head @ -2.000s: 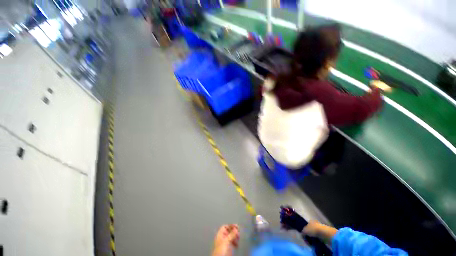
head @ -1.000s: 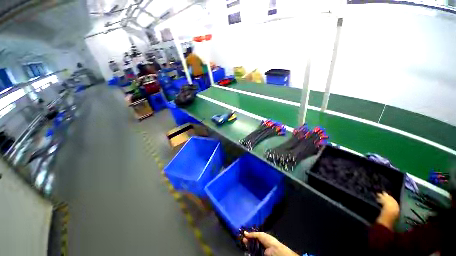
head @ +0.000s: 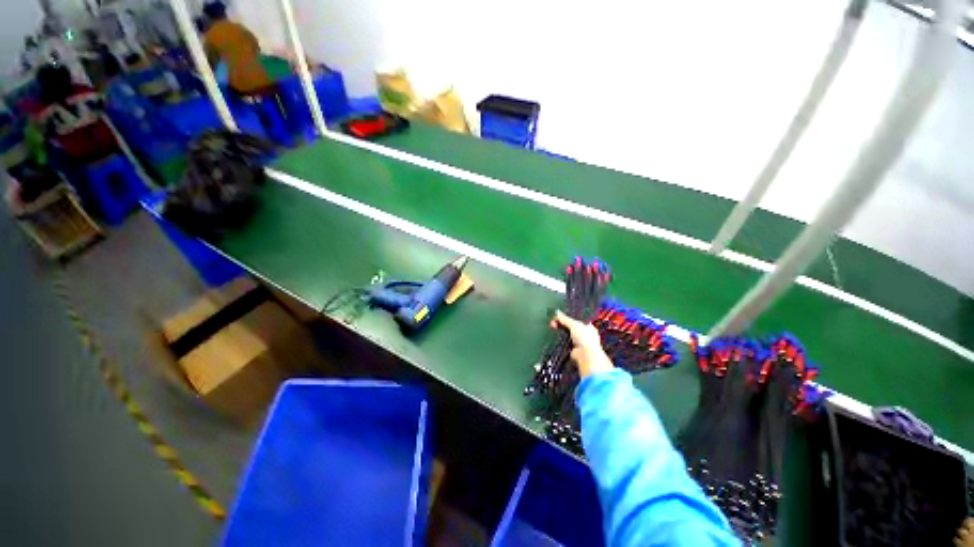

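My right hand [head: 580, 344], in a blue sleeve, is closed around the middle of a bundle of black cable leads [head: 586, 286]. The bundle's red and blue ends point away from me, and its lower ends come out below the hand at the left. It is over or against a pile of similar leads [head: 639, 340] on the green bench [head: 486, 369]; whether it touches the bench is hidden. A second, larger pile of leads [head: 737, 411] lies to the right. My left hand is not in view.
A blue heat gun [head: 425, 299] lies on the bench to the left. A black bag [head: 219, 176] is farther left. A black bin [head: 897, 481] stands at the right. Blue bins [head: 331, 465] and a cardboard box [head: 230, 353] are below the bench edge. Pale posts [head: 796, 134] rise from the bench. People are at the far left.
The view has swung towards the bench and come closer. My right hand, low by the blue bin before, has moved with its bundle over the bench to the pile. The other person's hand has left the view.
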